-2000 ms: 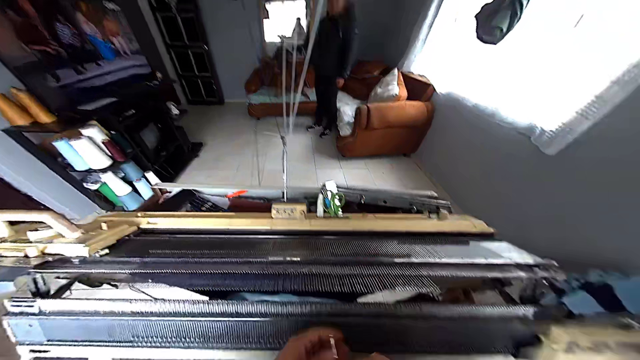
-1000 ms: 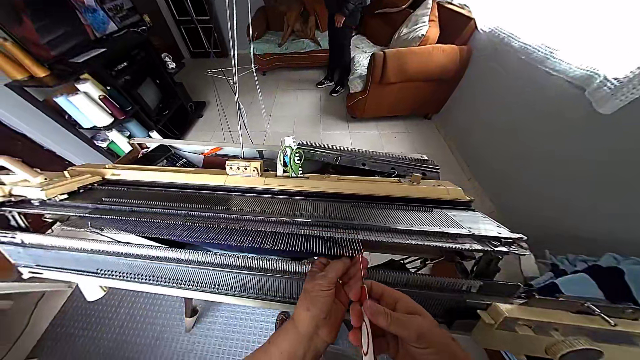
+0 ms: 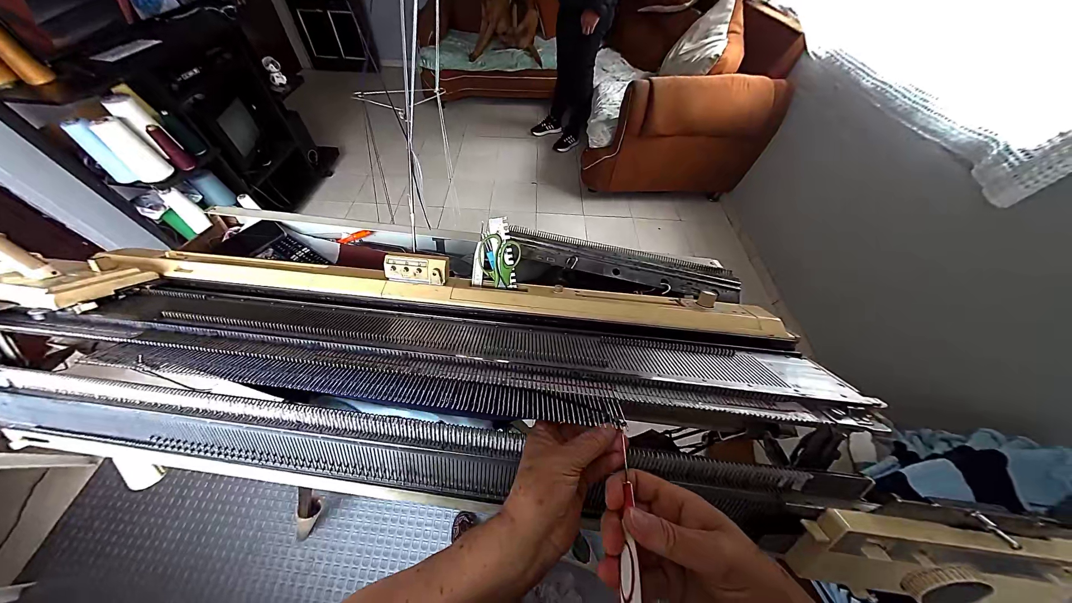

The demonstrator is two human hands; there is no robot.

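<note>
A knitting machine with two needle beds [image 3: 360, 452] spans the view. Dark knitted fabric [image 3: 402, 398] hangs between the beds. My left hand [image 3: 557, 477] pinches the fabric's lower edge near its right end, thumb and fingers together. Below and right of it, my right hand [image 3: 670, 536] holds a slim tool with a red and white handle [image 3: 628, 536], its thin metal shaft pointing up. The tip meets the fabric edge beside my left fingertips; exactly what it catches is too small to tell.
A beige carriage [image 3: 938, 561] sits at the lower right, beside folded blue cloth [image 3: 963, 469]. Yarn strands rise from a tension mast [image 3: 410, 167] behind the machine. Yarn cones [image 3: 130, 146] fill a left shelf. A person [image 3: 578, 67] stands by an orange sofa [image 3: 687, 126].
Two seconds ago only part of a hand showed at the bottom edge; both hands are now up at the fabric edge. Since one second ago they hold nearly the same pose. The view has tilted down.
</note>
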